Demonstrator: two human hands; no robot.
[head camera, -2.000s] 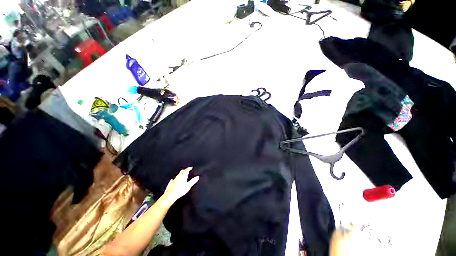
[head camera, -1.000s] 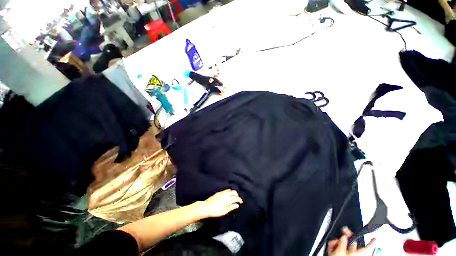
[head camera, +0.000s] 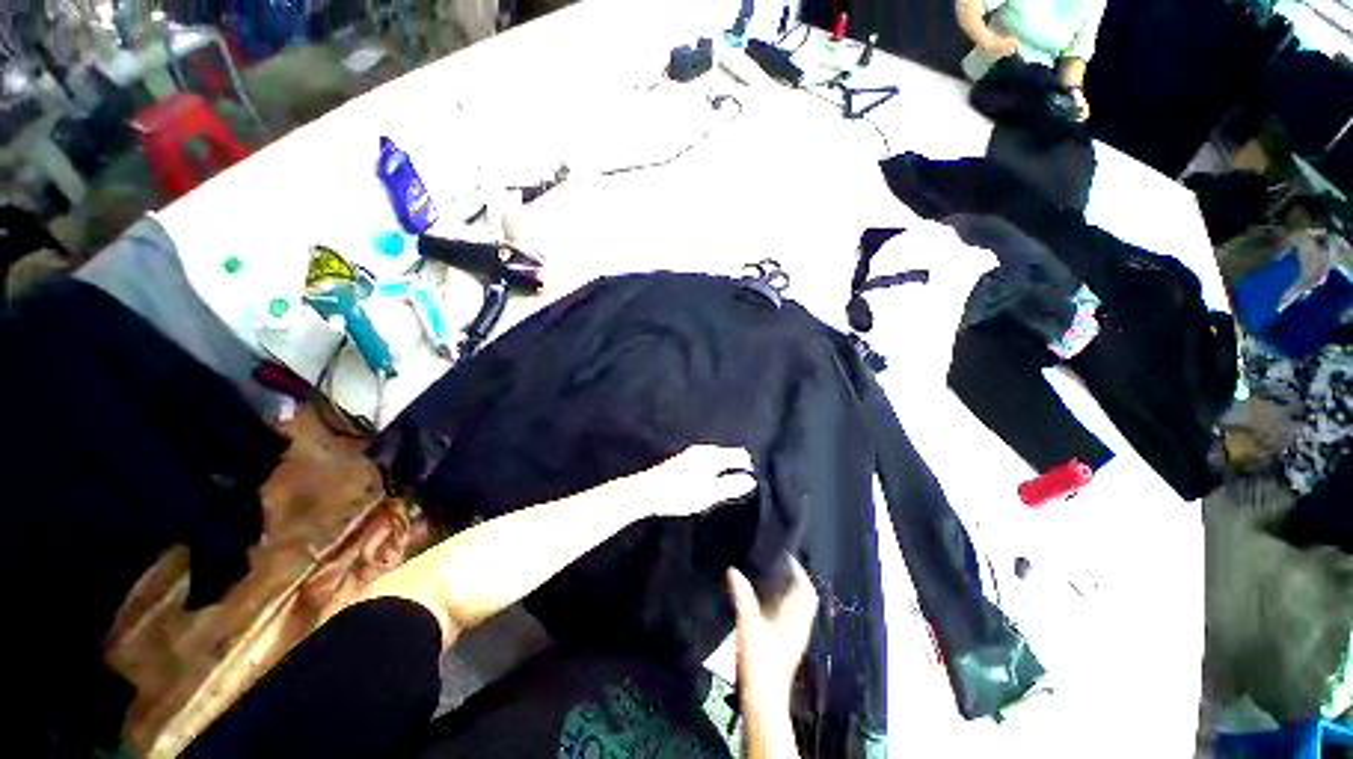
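A black long-sleeved top (head camera: 638, 356) lies spread on the white table, with hanger hooks (head camera: 766, 276) showing at its neckline. My left hand (head camera: 708, 482) is on the middle of the top, its fingers curled on a bit of the dark cloth. My right hand (head camera: 775, 608) is at the lower part of the top, thumb and fingers apart around dark cloth; whether it grips is unclear. The right sleeve (head camera: 927, 519) stretches down to a shinier cuff (head camera: 997, 667), with a small green-yellow thing (head camera: 1024, 700) beside it.
A red thread cone (head camera: 1057, 482), black strips (head camera: 876, 279) and other black garments (head camera: 1143, 312) lie right. A black dryer-like tool (head camera: 482, 260), teal tool (head camera: 353, 329) and purple bottle (head camera: 402, 186) lie left. Dark cloth (head camera: 119, 430) hangs over brown cloth (head camera: 267, 564). A person (head camera: 1039, 37) stands across the table.
The grey hanger from the right side is out of view. My left hand has moved right and up over the top; my right hand has come from the right onto its lower part.
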